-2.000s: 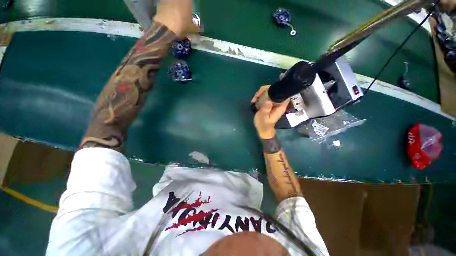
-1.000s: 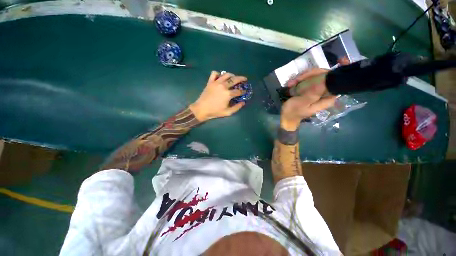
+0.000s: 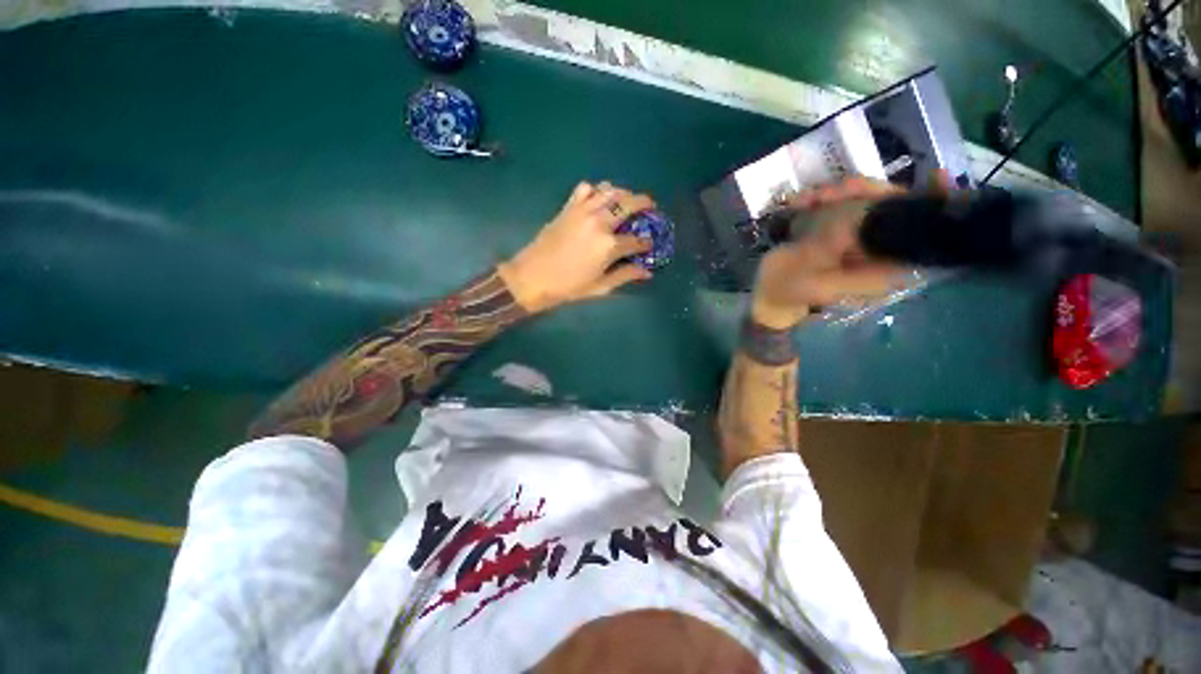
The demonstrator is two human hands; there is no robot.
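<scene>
My left hand (image 3: 581,250) holds a round blue patterned unit (image 3: 652,240) on the dark green bench, fingers over its left side. My right hand (image 3: 832,253) is closed round the black electric screwdriver (image 3: 942,229), which lies nearly level and points left; the hand and tool are blurred. The driver tip is too blurred to make out. The silver-white and black screw feeder (image 3: 843,152) stands just behind my right hand. Two more blue units, one upper (image 3: 439,33) and one lower (image 3: 443,120) with a small pale tail, lie at the upper left.
A clear plastic bag (image 3: 869,311) lies partly under my right hand. A red and pinkish packet (image 3: 1096,331) lies at the bench's right. A worn white rail (image 3: 659,62) divides bench and belt. Blue units lie on the belt at upper right. A cardboard box (image 3: 948,527) stands below the bench edge.
My left hand came down from the rail at the upper left and now holds a blue unit on the bench. My right hand and the screwdriver have moved right, and the driver has swung nearly level.
</scene>
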